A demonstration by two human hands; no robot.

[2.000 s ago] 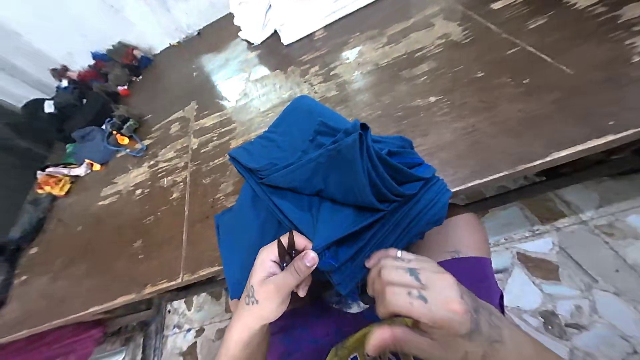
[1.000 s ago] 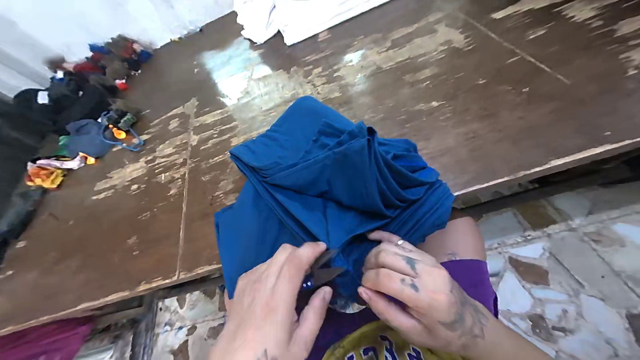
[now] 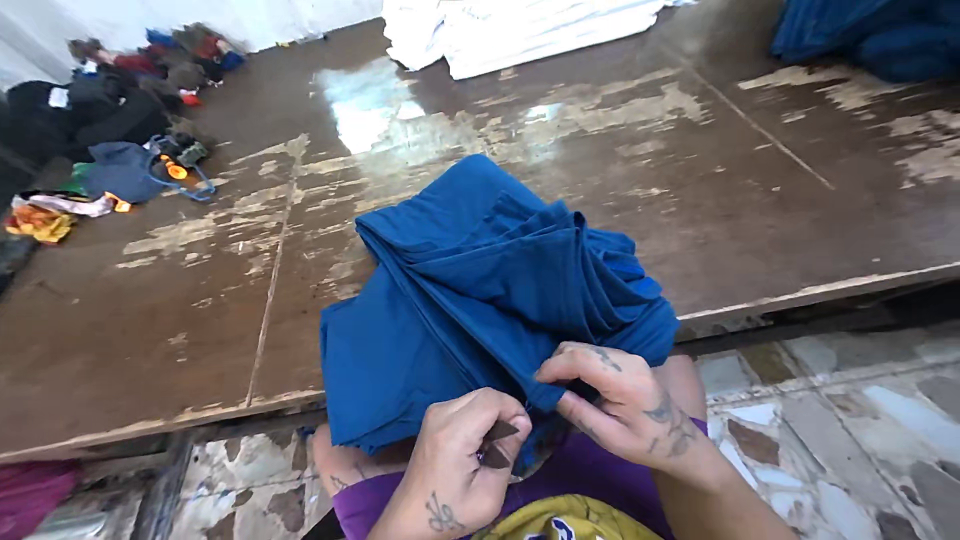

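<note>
A bundle of folded blue fabric (image 3: 480, 300) lies over the table's front edge and onto the person's lap. My left hand (image 3: 472, 450) is closed around small dark-bladed snips (image 3: 496, 444), whose blade tips show between thumb and fingers; its fingertips are at the fabric's near edge. My right hand (image 3: 622, 405) pinches a corner of the blue fabric between thumb and forefinger, just right of my left hand. The snips' handle is hidden in my left palm.
The worn brown wooden table (image 3: 187, 322) spans the view. White folded cloth (image 3: 525, 30) lies at its back, more blue fabric (image 3: 892, 37) at the back right. Mixed garments and scraps (image 3: 120, 112) are heaped at the left. A magenta cloth (image 3: 34, 487) is at lower left, beside the stone-patterned floor (image 3: 840, 442).
The snips' blades, pointing up from my left hand two seconds ago, now lie within its curled fingers. My right hand, apart from the fabric edge then, now pinches it.
</note>
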